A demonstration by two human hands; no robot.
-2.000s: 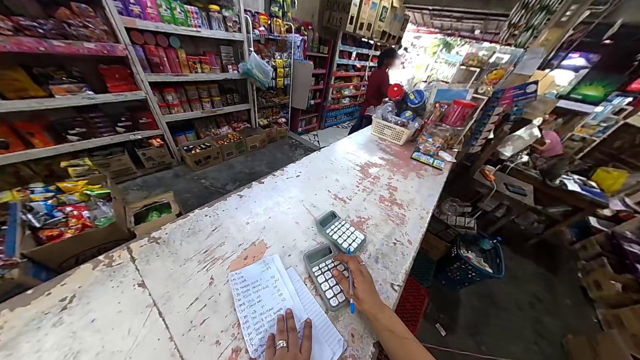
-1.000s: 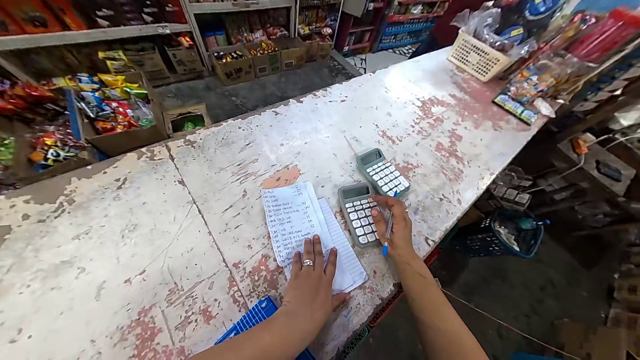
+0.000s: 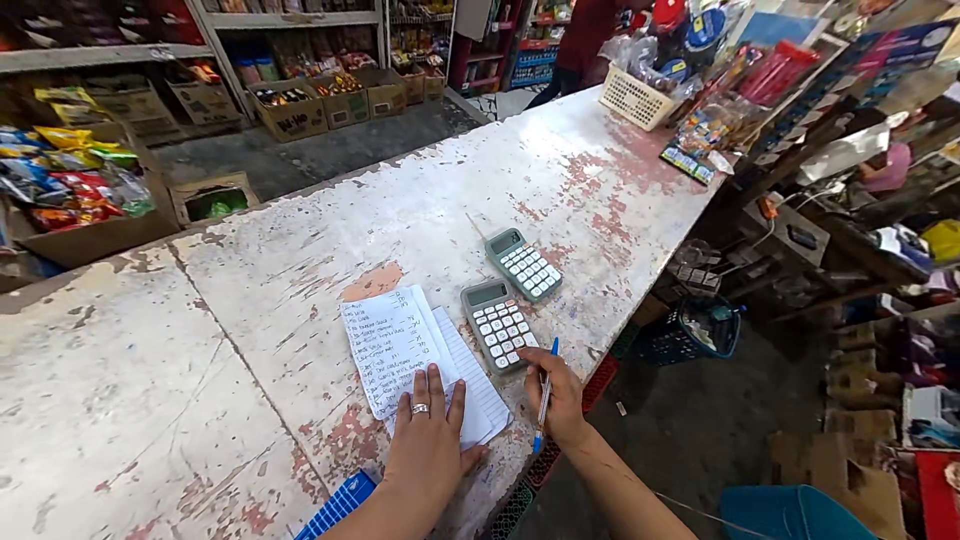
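Observation:
My left hand [image 3: 429, 431], with a ring on one finger, lies palm down and fingers spread on a handwritten list [image 3: 390, 341] over lined paper sheets [image 3: 474, 375]. My right hand [image 3: 556, 394] holds a blue-capped ballpoint pen [image 3: 545, 397] in its curled fingers. Its index fingertip touches the lower keys of a grey calculator with white keys [image 3: 499, 326]. Just beyond, a second green-grey calculator [image 3: 523, 264] lies tilted on the counter. A blue checked item [image 3: 337, 510] sits by my left forearm, partly hidden.
The worn, white-painted counter [image 3: 262, 255] runs toward the upper right, where a cream plastic basket [image 3: 636, 97] holds wrapped goods. Past the left edge stand cardboard boxes of snacks [image 3: 82, 225] and shelves [image 3: 105, 54]. A person in dark red [image 3: 589, 37] stands beyond. A blue basket [image 3: 686, 334] is at right.
My right hand has moved from the side of the nearer calculator to its lower keys, still with the pen. My left hand stays on the paper.

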